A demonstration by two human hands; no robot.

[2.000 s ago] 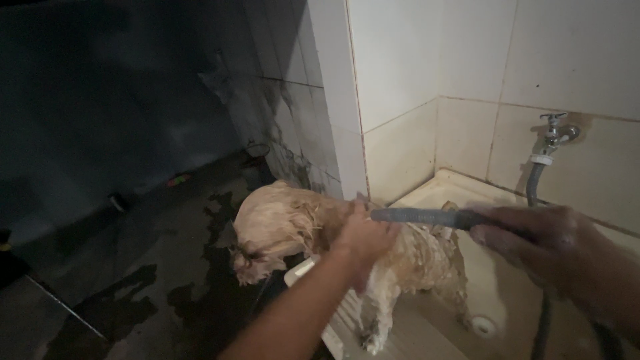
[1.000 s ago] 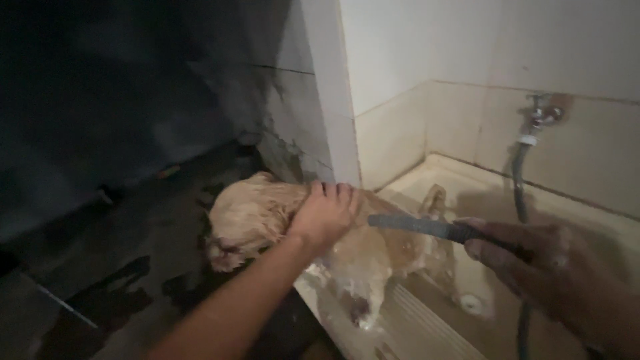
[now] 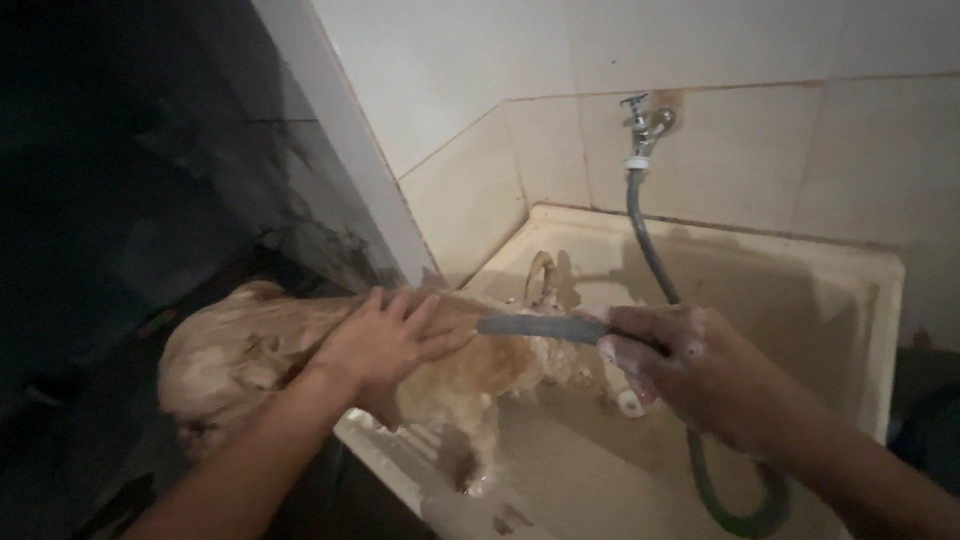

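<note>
A wet, light-brown dog (image 3: pixel 465 367) stands in a cream laundry sink (image 3: pixel 885 315), its head hanging over the left edge above the dark floor. My left hand (image 3: pixel 386 337) lies on its back with fingers spread. My right hand (image 3: pixel 667 360), with suds on it, is closed around a grey ribbed hose (image 3: pixel 536 328). The hose's end points left at the dog's back, close to my left fingertips. From the hand the hose loops down in the sink, and its other end joins a metal tap (image 3: pixel 641 131) on the wall. The dog's far legs are partly hidden.
Tiled walls meet in a corner behind the sink. A wall edge (image 3: pixel 360 135) rises just beyond the dog. A white round drain piece (image 3: pixel 631 403) sits in the basin below my right hand. The floor at left is dark, and a dark object stands right of the sink.
The view has shifted, showing more of the sink. My left hand stays on the dog's back, its fingers more spread than a second ago. The hose remains in my right hand.
</note>
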